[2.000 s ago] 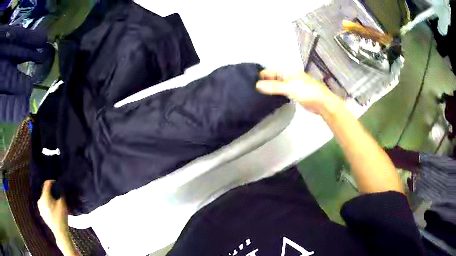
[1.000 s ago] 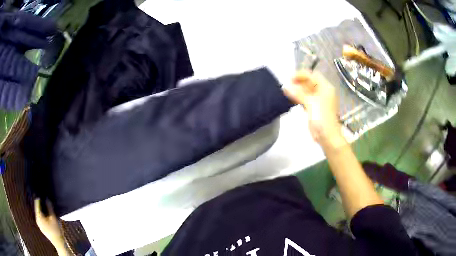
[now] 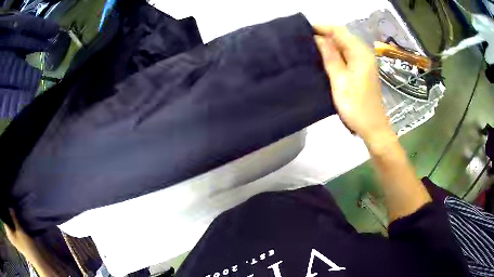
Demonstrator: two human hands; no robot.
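A dark coat lies across the white pressing table (image 3: 135, 238), its long sleeve (image 3: 189, 113) stretched from lower left to upper right, raised towards the camera. My right hand (image 3: 355, 81) grips the sleeve's end at the cuff. My left hand (image 3: 20, 238) is at the far left edge of the picture, holding the coat near the sleeve's shoulder end; its fingers are partly hidden by the cloth. More crumpled dark cloth of the coat (image 3: 146, 40) lies behind the sleeve.
A steam iron (image 3: 406, 67) with an orange-brown handle rests on a grey pad (image 3: 409, 116) at the table's right end. A brown woven basket (image 3: 81, 251) shows at lower left. Dark garments (image 3: 21, 65) are at upper left. Striped cloth (image 3: 471, 232) is at lower right.
The sleeve has been pulled flatter and straighter and lifted towards the camera. My right hand has moved up and slightly right; my left hand has moved left with the coat. The iron remains on its pad.
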